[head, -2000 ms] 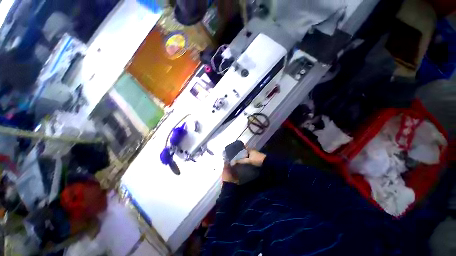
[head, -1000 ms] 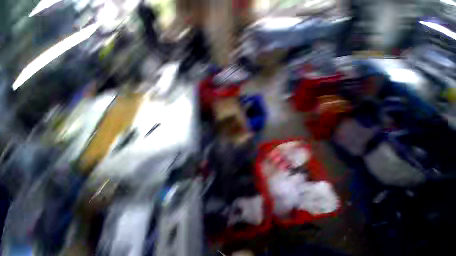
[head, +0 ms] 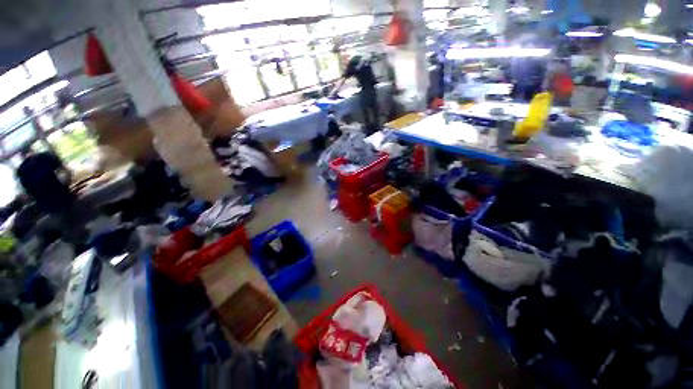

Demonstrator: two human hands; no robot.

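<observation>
Neither of my hands is in the picture. Nearest in front of me is a red plastic crate point(head: 310, 334) on the floor at the bottom centre, cut off by the lower edge. It holds white and pale cloth pieces point(head: 366, 317) and a red piece with white lettering point(head: 343, 343). A blue plastic crate point(head: 295, 277) with dark contents stands beyond it to the left.
An open cardboard box point(head: 247, 310) lies left of the crate. A white machine table point(head: 125, 334) is at the lower left. Stacked red crates point(head: 355, 199) stand farther along the aisle. Large cloth-filled bags point(head: 501, 262) line the right. A person point(head: 366, 85) stands at the back.
The view has swung up and right from the sewing machine to the factory floor. My hands, which held a small dark and pale piece at the table, have left the picture.
</observation>
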